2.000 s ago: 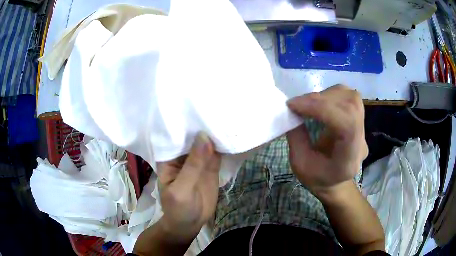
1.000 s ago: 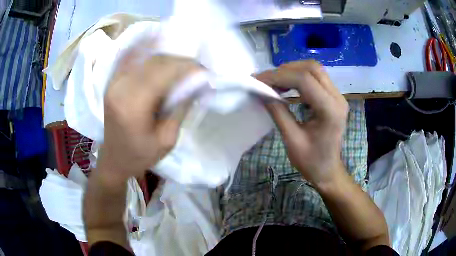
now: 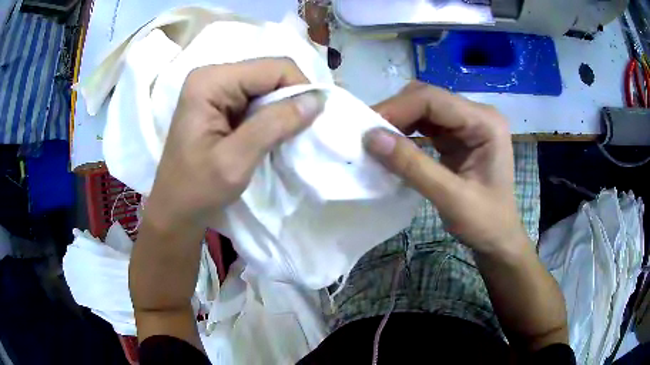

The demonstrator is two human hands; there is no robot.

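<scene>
A white garment body (image 3: 335,235) hangs between my two hands over the table's front edge and my lap. Part of it lies heaped on the table at the left. My left hand (image 3: 228,135) pinches a folded edge between thumb and fingers. My right hand (image 3: 456,157) pinches the cloth at its right side, thumb on top. Loose threads hang from the garment's lower edge.
The machine (image 3: 427,13) stands at the back. A blue plate (image 3: 527,65), a grey pouch (image 3: 627,128) and red scissors handles (image 3: 631,82) are at the right. A red basket (image 3: 107,207) is lower left; cut pieces (image 3: 595,264) hang lower right.
The cloth was first spread flat between the hands. My left hand has risen and turned over, now holding a folded edge; the garment's lower part hangs down in front.
</scene>
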